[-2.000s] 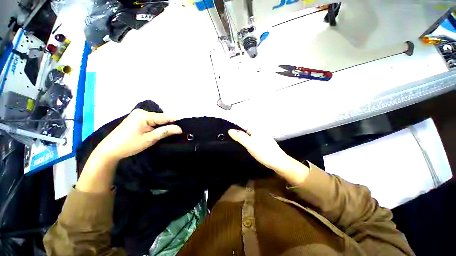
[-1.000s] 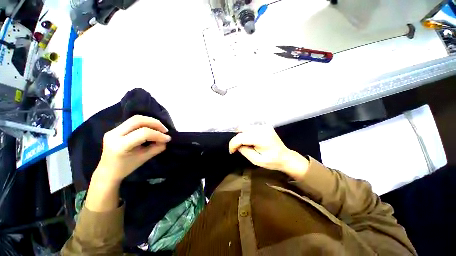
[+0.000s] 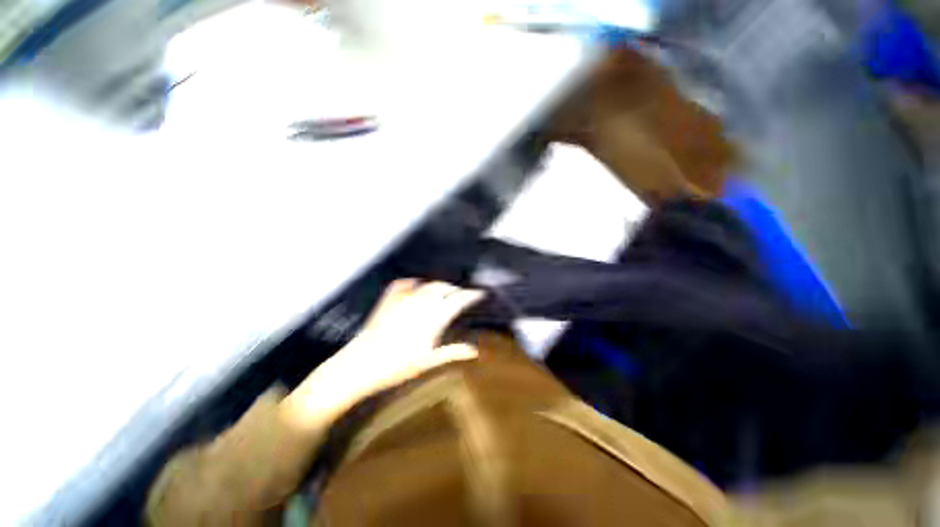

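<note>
The frame is strongly blurred. The black garment stretches from my left hand to a dark heap at the right, beside my lap. My left hand is in front of my body, its thumb and fingers closed around the near end of the dark cloth. My right hand cannot be seen; only a blurred brown sleeve shows at the lower right edge. Eyelets cannot be made out. The thread snips lie on the white machine table.
The table's front edge runs diagonally from lower left to upper centre. A white sheet or cloth lies beyond it, near a brown object. A blue object stands at the right, behind the dark cloth.
The view has swung right. The garment has gone from in front of me at the table edge to my right side. My right hand has left the picture; my left hand has moved across my body.
</note>
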